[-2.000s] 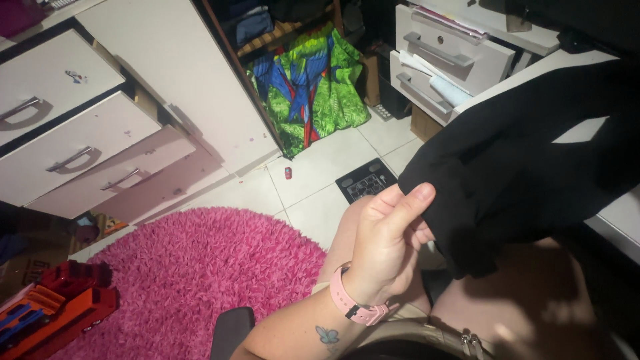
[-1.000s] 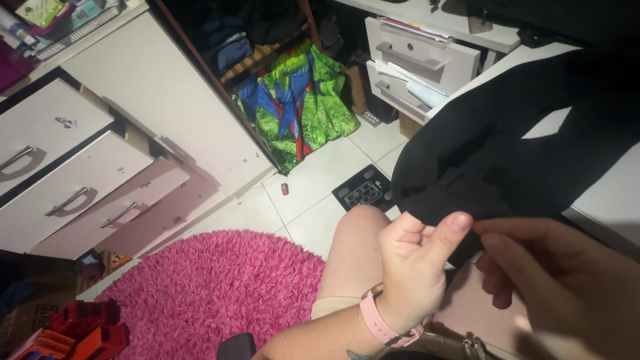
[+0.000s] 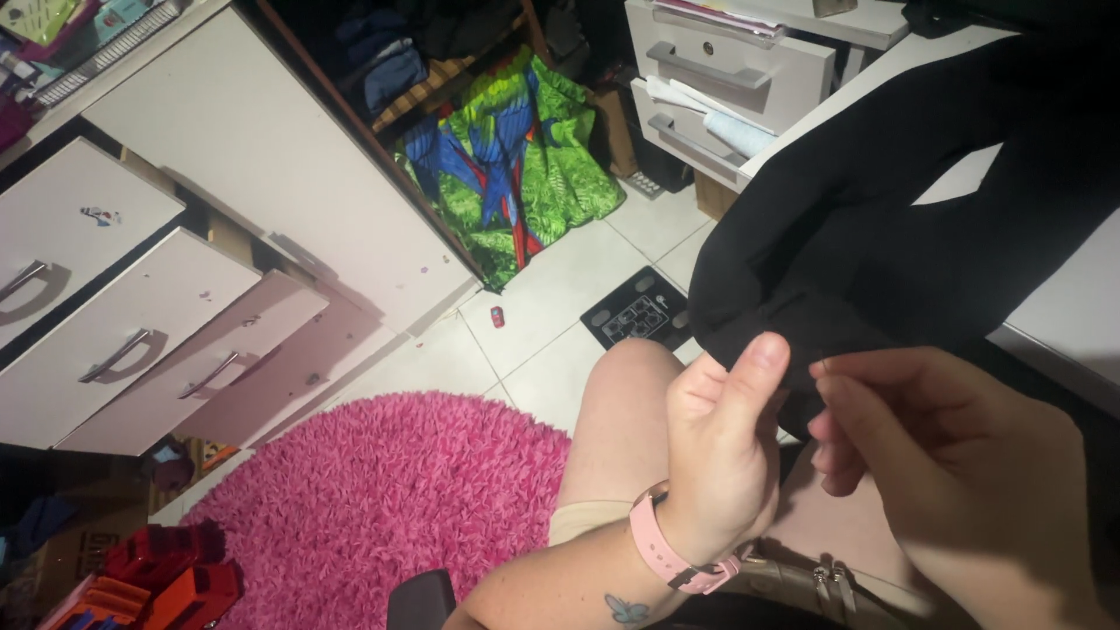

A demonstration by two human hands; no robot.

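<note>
Black fabric (image 3: pixel 840 236), with a gap through which a white surface shows, drapes from the upper right down to my hands. My left hand (image 3: pixel 726 437), with a pink watch strap (image 3: pixel 678 547) on its wrist, pinches the lower edge of the fabric between thumb and fingers. Just to its right, my right hand (image 3: pixel 927 446) has thumb and forefinger pressed together at the cloth's edge. Something very thin may be between those fingertips, but it is too small to tell. Both hands are above my lap.
A round pink shaggy rug (image 3: pixel 394 507) lies on the tiled floor, near a black scale (image 3: pixel 639 311) and a small red toy car (image 3: pixel 497 317). Partly open white drawers (image 3: pixel 157 332) stand at left, a white desk drawer unit (image 3: pixel 735 70) at upper right. Red and orange toys (image 3: pixel 175 577) are at lower left.
My right hand, not visible two seconds ago, has come in beside my left hand at the fabric's edge. My left hand keeps its hold on the black fabric.
</note>
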